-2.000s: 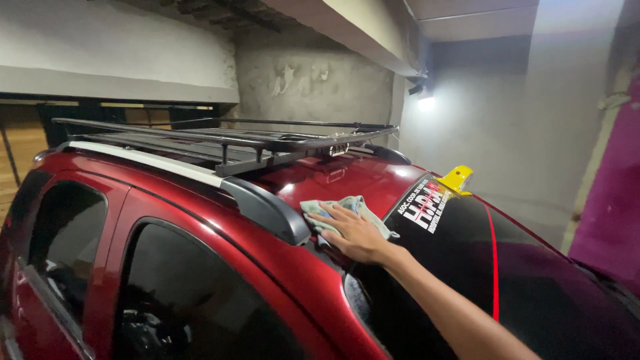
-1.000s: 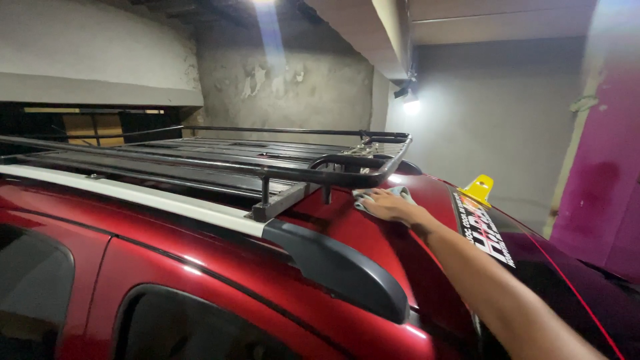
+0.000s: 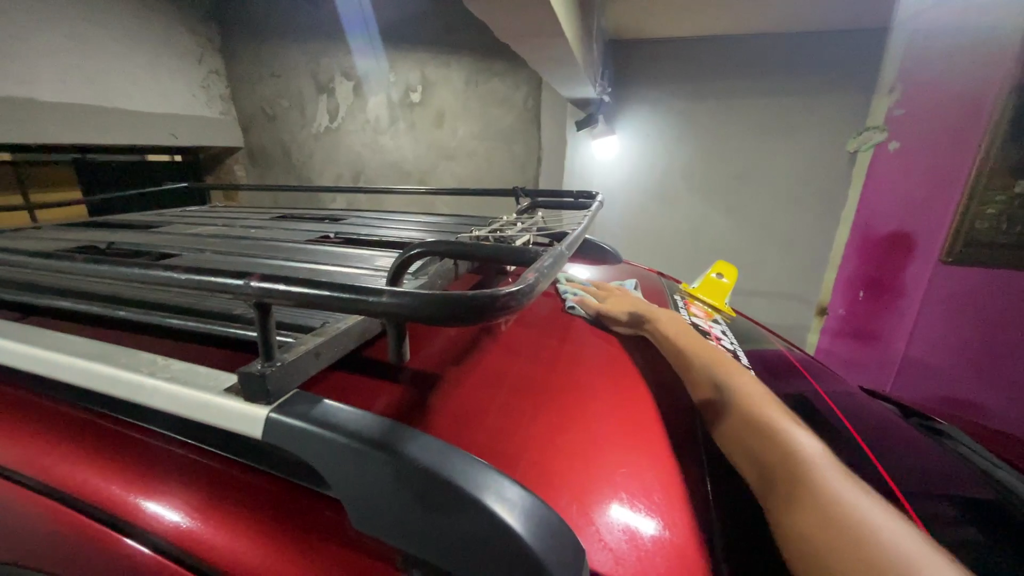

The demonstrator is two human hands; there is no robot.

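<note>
My right hand lies flat over a light blue-grey cloth and presses it on the glossy red car roof. The cloth shows beyond my fingertips and along the hand's far side. Just left of the hand is the front curve of a black metal roof rack. To the right, a yellow plastic piece stands at the top of the dark windshield, beside a lettered sticker. My left hand is out of view.
A silver and black roof rail runs along the near side. A bundle of thin metal or cord sits at the rack's front. Behind the car are grey walls, a lit lamp and a purple wall.
My right hand and the cloth have moved across the roof, from beside the near rail's front end to farther toward the far side. The view has come closer over the roof.
</note>
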